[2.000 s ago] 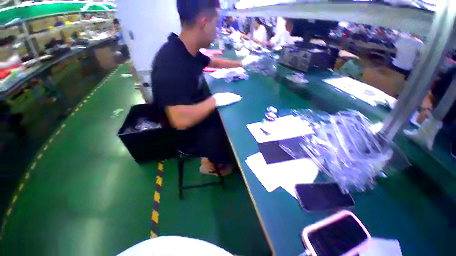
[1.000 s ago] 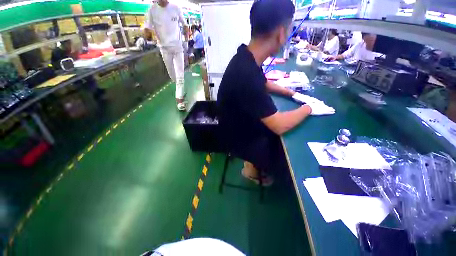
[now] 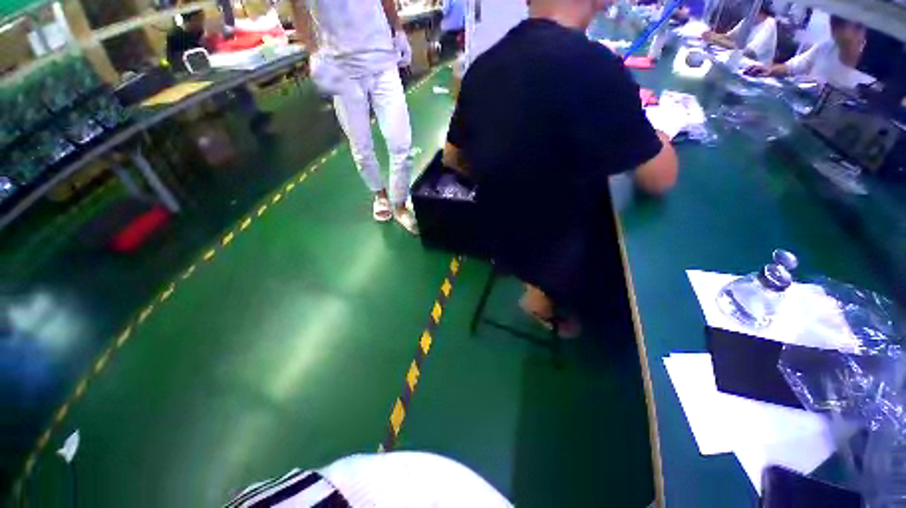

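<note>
Neither of my hands is in view. Nearest in front of me on the green bench lie white paper sheets, a flat dark sheet between them, and a shiny heap of clear plastic bags at the right. A clear part with round silvery ends rests on the upper paper. A black phone is cut off by the bottom edge.
A seated person in black is at the bench's left side, beside a black bin with clear plastic inside. A person in white stands beyond in the aisle. Yellow-black tape marks the green floor.
The view has swung left, so the bench items sit further right and the pink-rimmed phone is out of view. The person in white is nearer. The seated person now leans toward the bin.
</note>
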